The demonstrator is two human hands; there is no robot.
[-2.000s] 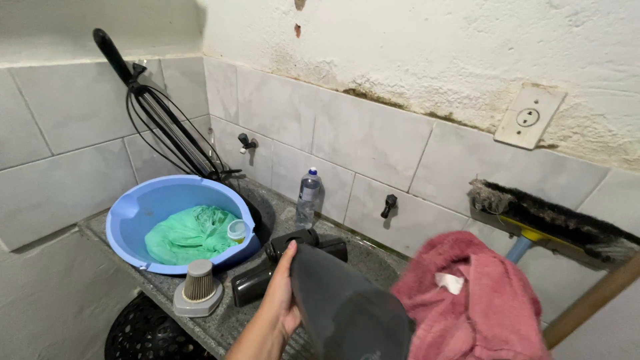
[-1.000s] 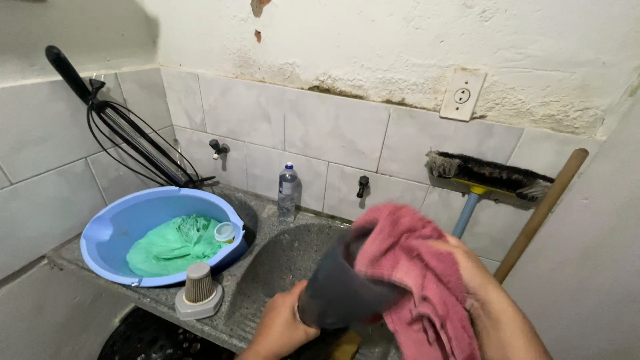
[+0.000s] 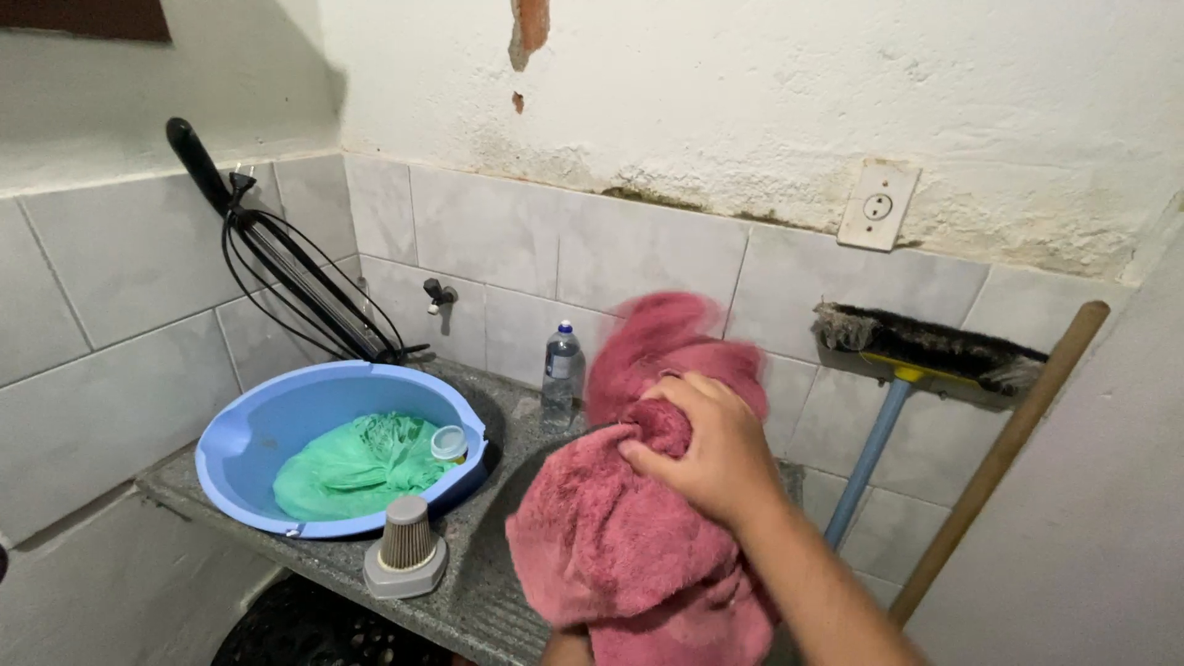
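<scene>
My right hand [image 3: 712,444] grips a pink towel [image 3: 620,527] above the stone sink. The towel hangs in front of my left hand, of which only a bit of wrist [image 3: 566,647] shows at the bottom edge; its fingers are hidden. The dark cup-like container is not visible in this view, and I cannot tell whether it is behind the cloth. Left of the towel, a pleated filter on a grey base [image 3: 407,546] stands on the sink's front edge. A clear plastic bottle with a blue cap [image 3: 561,375] stands at the back.
At the left, a blue plastic basin [image 3: 231,490] holds a green plastic bag [image 3: 361,467] and a small round container [image 3: 449,444]. A black appliance part with a cord [image 3: 277,250] leans in the corner. At right stand a broom [image 3: 869,453] and a wooden pole [image 3: 999,462]. A tap [image 3: 438,296] juts from the tiles.
The towel was over the mouth of the dark container one second ago; now it covers my left hand and the container is out of sight. My right hand has moved up and left with the towel.
</scene>
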